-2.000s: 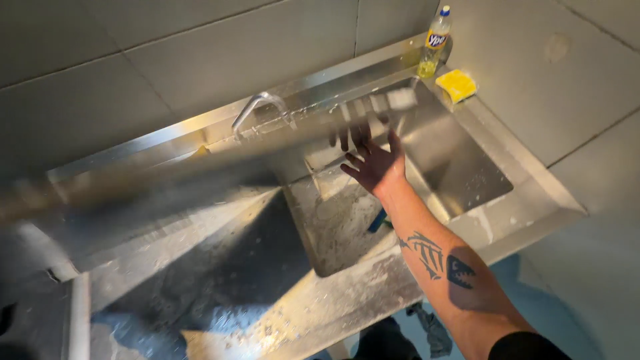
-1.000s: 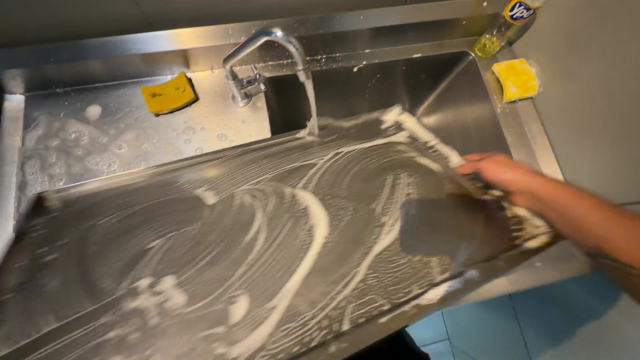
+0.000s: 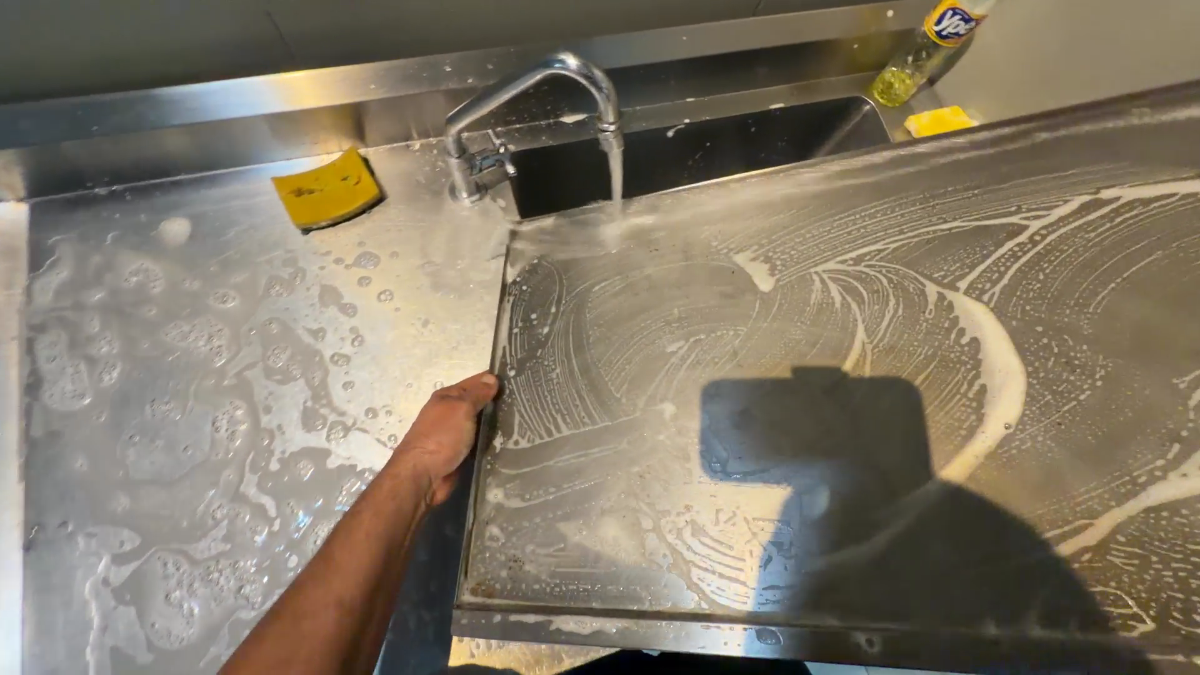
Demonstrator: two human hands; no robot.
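Note:
My left hand (image 3: 453,431) grips the left edge of a large flat metal tray (image 3: 637,356), its thumb on the rim and its other fingers hidden below. Swirls of white suds cover the tray, which lies over the front of the sink basin and runs out of view at the right. Water runs from the curved chrome faucet (image 3: 567,70) onto the tray's back left part. My right hand is out of view. A yellow sponge (image 3: 328,190) with a dark underside rests on the counter left of the faucet.
Soapy water lies on the steel counter (image 3: 412,272) at the left. Behind the tray the dark sink basin (image 3: 694,141) shows. At the back right stand a dish soap bottle (image 3: 923,56) marked Ypê and a bright yellow sponge (image 3: 940,121). A backsplash runs along the wall.
The tray has moved to the right, uncovering more of the left counter. My left hand has come into view on its left edge; the right hand, seen one second ago at the tray's right end, is out of view.

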